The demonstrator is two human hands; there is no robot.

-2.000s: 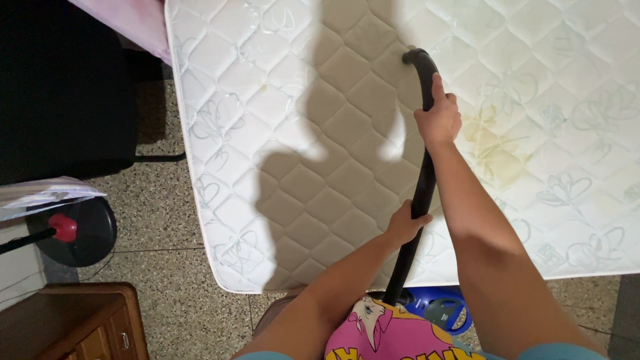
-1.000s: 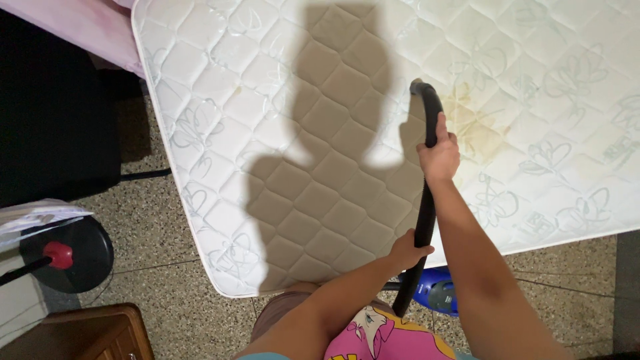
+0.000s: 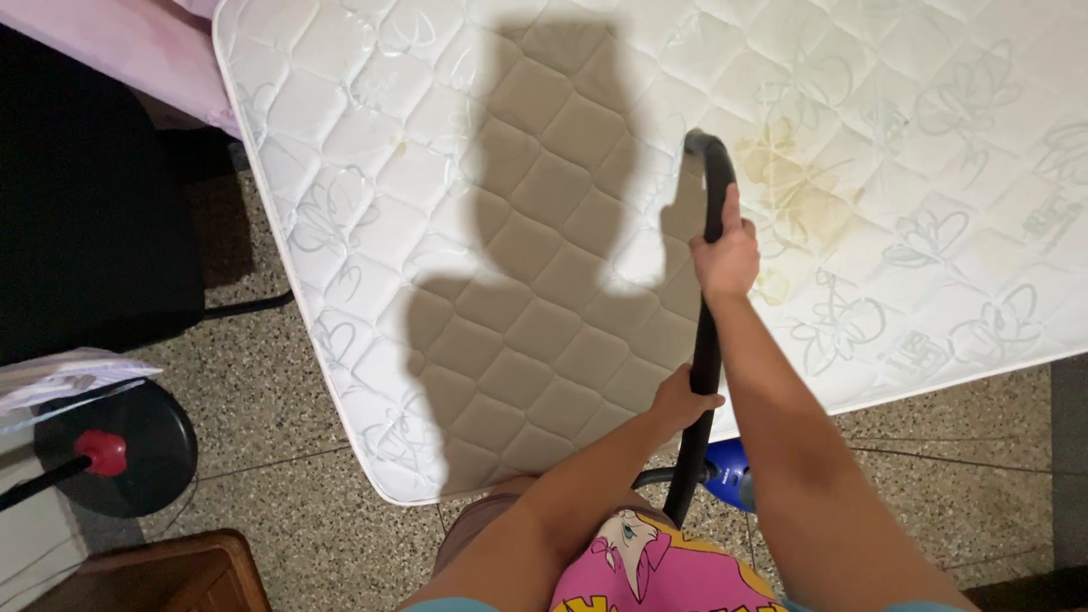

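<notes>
A black vacuum cleaner hose (image 3: 705,331) runs from beside my lap up over a white quilted mattress (image 3: 527,340). My right hand (image 3: 729,255) grips it near its curved upper end, index finger stretched along it. Lower down, close to the mattress edge, my left hand (image 3: 682,399) is closed around the same hose. The hose's tip meets the mattress top just left of a yellowish-brown stain (image 3: 799,187). Part of a blue vacuum cleaner body (image 3: 729,476) shows below the mattress edge, partly hidden by my right forearm.
At the left are a black piece of furniture (image 3: 85,204), pink fabric (image 3: 144,59) and a round black base with a red centre (image 3: 115,446). A wooden cabinet (image 3: 204,569) stands at the lower left on the speckled floor (image 3: 289,527). My shadow falls across the mattress.
Both hands still hold the hose. Its tip has moved down the mattress since the earliest frame, from above the stain's left side to beside it. The view has shifted somewhat.
</notes>
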